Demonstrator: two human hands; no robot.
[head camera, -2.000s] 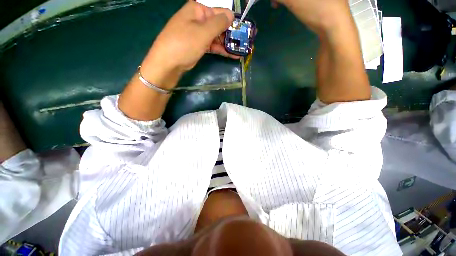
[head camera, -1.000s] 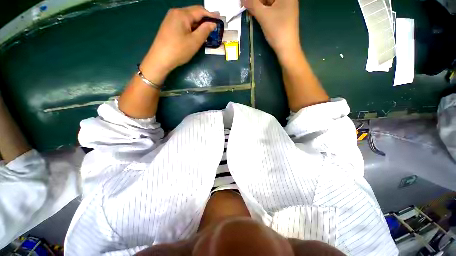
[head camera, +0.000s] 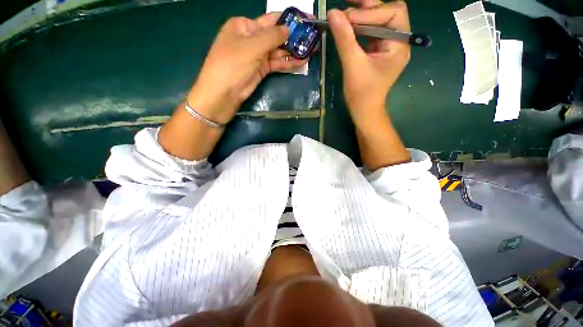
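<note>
My left hand (head camera: 246, 54) holds the watch housing (head camera: 300, 33) by its edge, with thumb and fingers on its left and lower sides. The housing is a small rounded black case, open side up, with a blue circuit board showing. My right hand (head camera: 369, 57) holds grey metal tweezers (head camera: 383, 32) with a dark round end pointing right. The tweezer tip is over the upper part of the board; whether it grips anything is too small to tell. A white sticker sheet (head camera: 295, 69) lies on the bench under the housing, mostly hidden by my left hand and the housing.
A fan of white and cream strips (head camera: 479, 60) lies on the green bench (head camera: 409, 115) to the right, beside a single white strip (head camera: 509, 80). A black heap (head camera: 553, 60) is at the far right. Persons' white sleeves (head camera: 25, 223) show at both sides.
Since one second ago, the housing has been lifted and tilted so its board shows, and it covers more of the sheet. The tweezers have moved from the sheet onto the board and lie more level.
</note>
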